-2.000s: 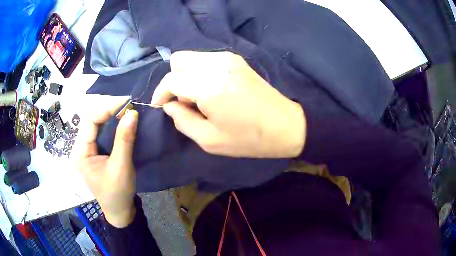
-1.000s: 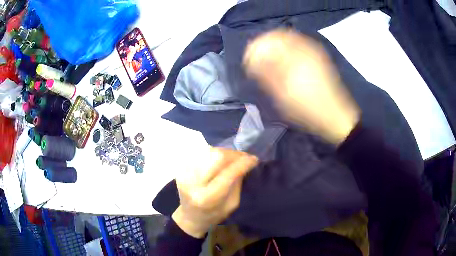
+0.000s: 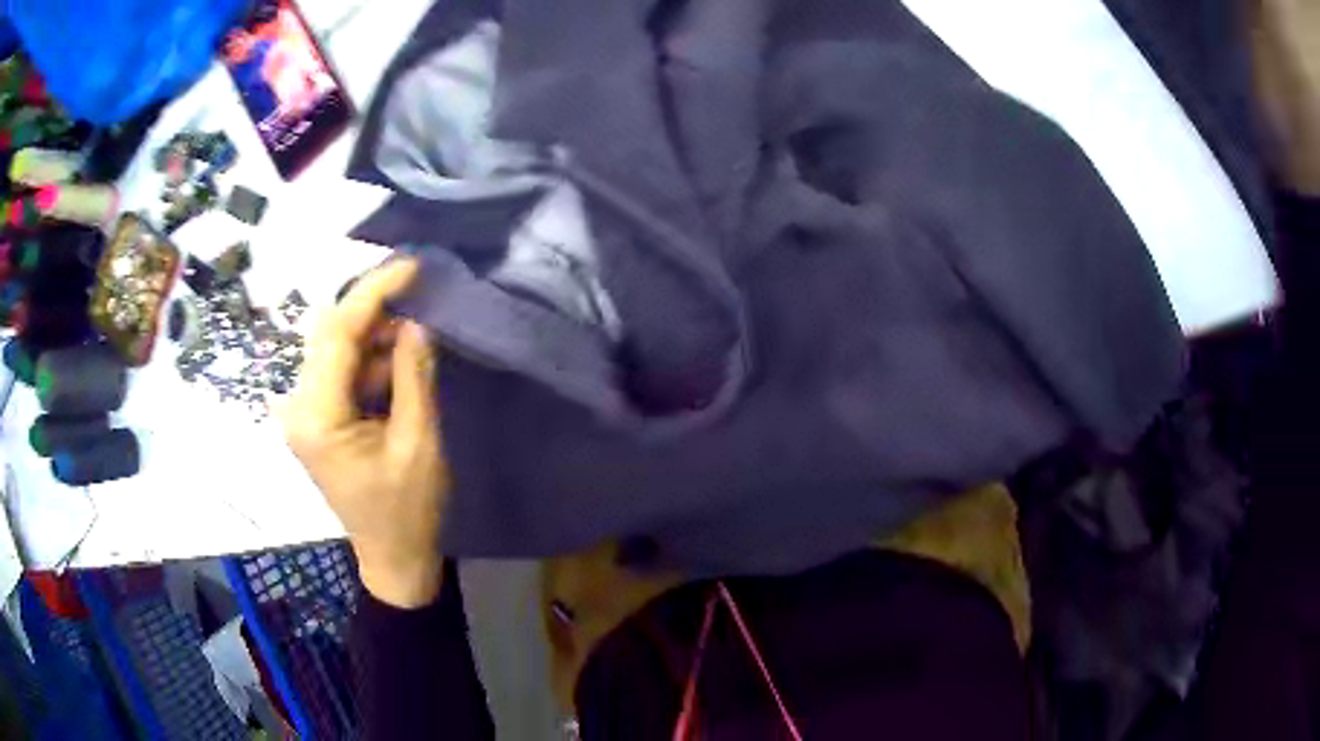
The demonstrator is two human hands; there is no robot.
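Note:
The dark coat (image 3: 898, 319) lies across the white table and the wearer's lap, with its light grey lining (image 3: 442, 123) showing at the upper left. My left hand (image 3: 369, 434) pinches the coat's edge between thumb and fingers, at the coat's left side. Any fastener under those fingertips is hidden. My right hand (image 3: 1288, 102) is far from the coat's edge, blurred and cut off by the upper right rim. Its fingers cannot be made out. No needle or thread can be made out.
Silvery pieces (image 3: 239, 352) lie on the white table (image 3: 217, 500), beside a notions tin (image 3: 135, 290) and dark thread cones (image 3: 84, 384). A phone (image 3: 287, 90) and blue bag (image 3: 123, 51) are at the upper left. Blue mesh crates (image 3: 297, 594) stand below.
My right hand has swung from over the coat out to the upper right rim. My left hand now holds the coat's edge farther left in the picture, and the view has shifted.

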